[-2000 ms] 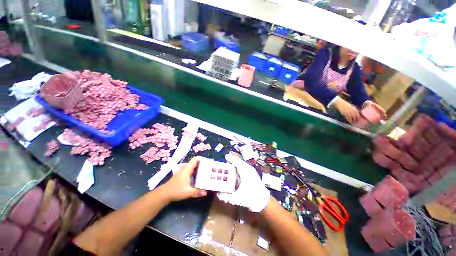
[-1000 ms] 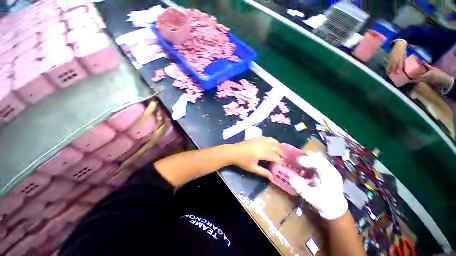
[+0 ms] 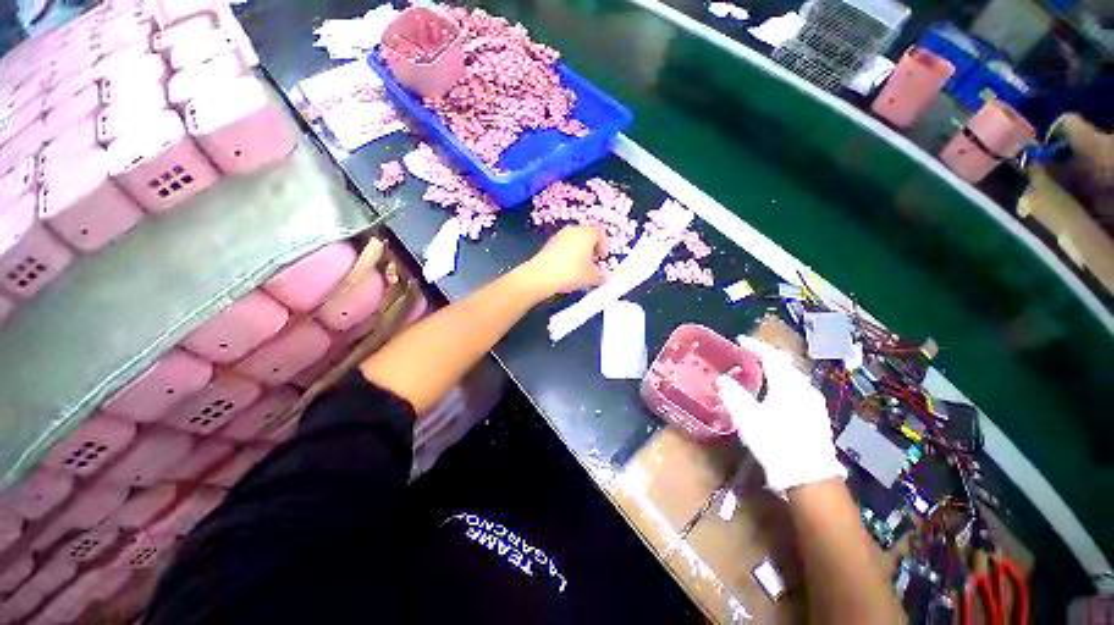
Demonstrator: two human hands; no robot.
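My gloved right hand (image 3: 782,418) grips the rim of a pink housing (image 3: 684,397), its open side up, above the front of the worktop by the cardboard. My bare left hand (image 3: 572,259) is at the near edge of a loose heap of pink button pieces (image 3: 584,208); its fingertips are partly hidden, so I cannot tell if it holds one. A long white strip (image 3: 623,278) lies beside that hand. A white rounded rectangular piece (image 3: 623,341) lies left of the housing.
A blue tray (image 3: 538,181) heaped with button pieces stands behind. Wired circuit boards (image 3: 873,449) and orange-red scissors (image 3: 999,595) lie at right on cardboard (image 3: 660,488). Stacked pink housings (image 3: 159,183) with a greenish-grey sheet (image 3: 183,293) fill the left. The green belt (image 3: 794,195) runs behind.
My left hand has let go of the housing and moved back to the button heap. The housing now opens upward in my right hand. The white rounded piece is now fully uncovered.
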